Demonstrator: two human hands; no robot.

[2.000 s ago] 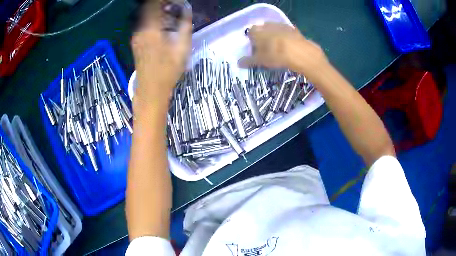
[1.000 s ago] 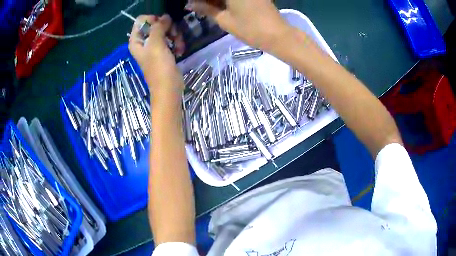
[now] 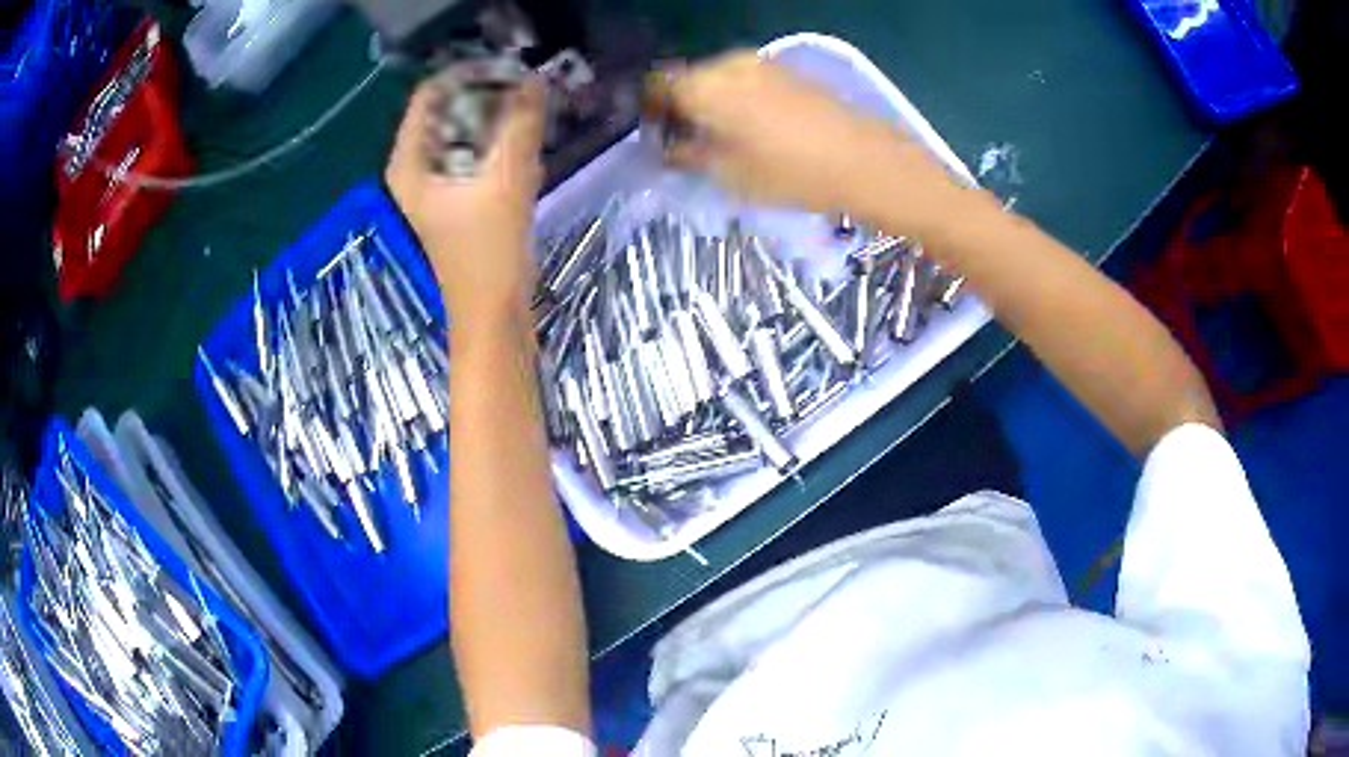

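Note:
Many silver rod-ended metal cylinders [image 3: 644,377] lie heaped in the white tub [image 3: 629,540] nearest my body. My left hand [image 3: 471,163] is at the top centre, curled around several silver cylinders seen end-on. My right hand [image 3: 725,126] is to its right, over the tub's far edge, blurred; its fingertips are dark and I cannot tell what they hold. The small bench machine [image 3: 570,74], dark with a shiny metal part, lies between and beyond my hands and is partly hidden by them.
The blue tray [image 3: 363,629] with loose cylinders is left of the tub. A heaped blue basket [image 3: 252,695] sits on clear bins [image 3: 318,688] at lower left. A red bin [image 3: 126,207] is upper left, with a pale cable [image 3: 281,154]. A second blue tray [image 3: 1228,67] is upper right; a red stool [image 3: 1309,281] stands below it.
My right hand first moved from the tub to the machine, then drew back right towards the tub. My left hand stays near the machine. The view has shifted slightly.

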